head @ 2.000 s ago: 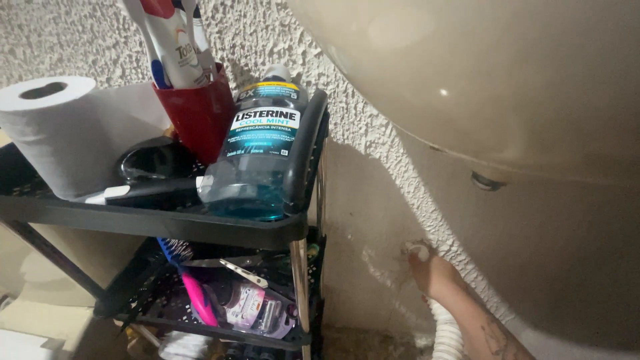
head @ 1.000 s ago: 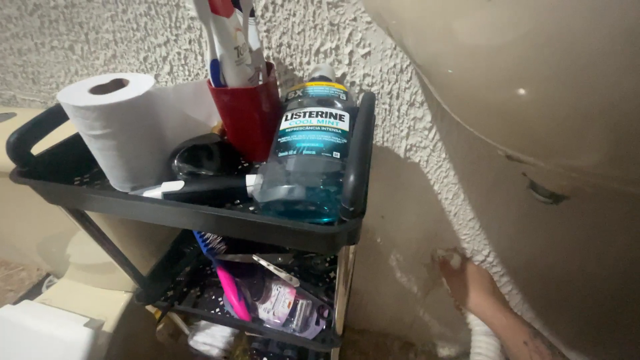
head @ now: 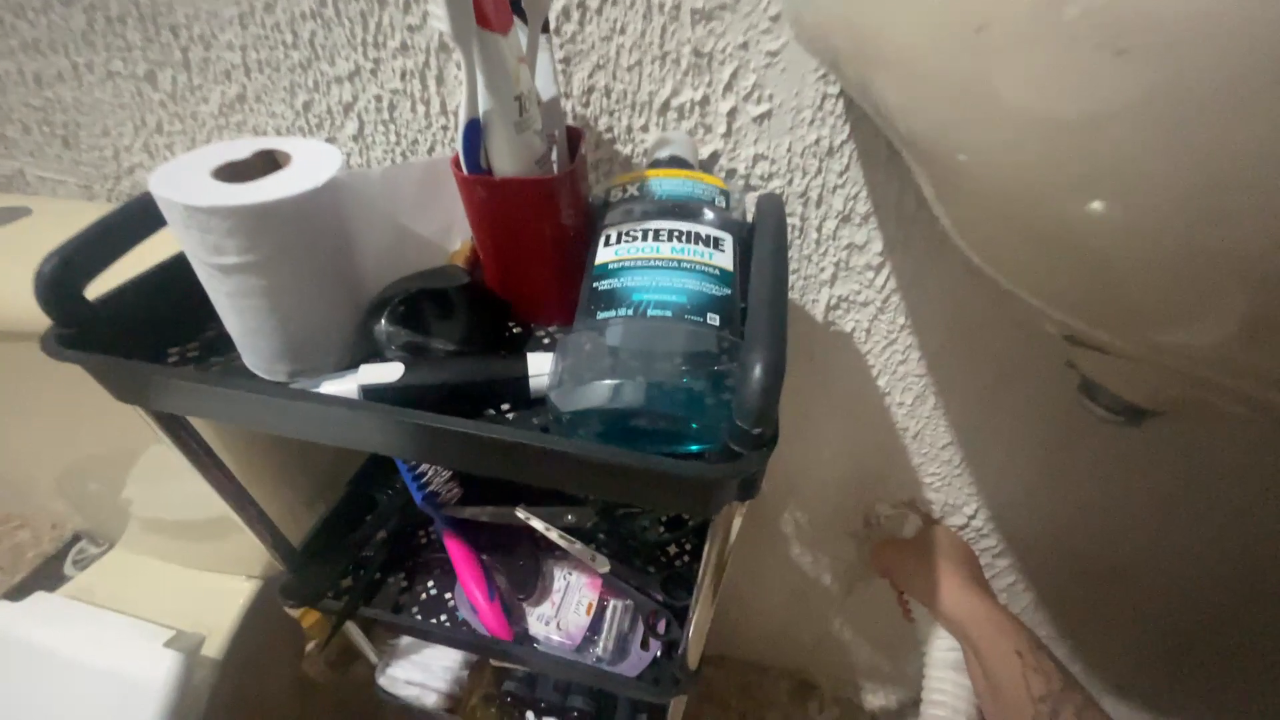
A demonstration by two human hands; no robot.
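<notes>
At the lower right, my right hand (head: 930, 565) reaches under a pale basin (head: 1080, 180), its fingers against a fitting or hole in the wall (head: 895, 520). Whether the fingers hold anything there cannot be made out. Just below the hand and beside the forearm runs a white corrugated drain hose (head: 942, 670). My left hand is out of view.
Left of my hand stands a black tiered cart (head: 430, 425) with a toilet paper roll (head: 255, 270), a red cup (head: 525, 235) of toothbrushes and a Listerine bottle (head: 655, 300). A pink-and-blue hairbrush (head: 470, 575) lies lower. The basin overhangs at right.
The view has shifted, so the cart shows further right and larger. My right hand stays at the same place on the wall beside the hose.
</notes>
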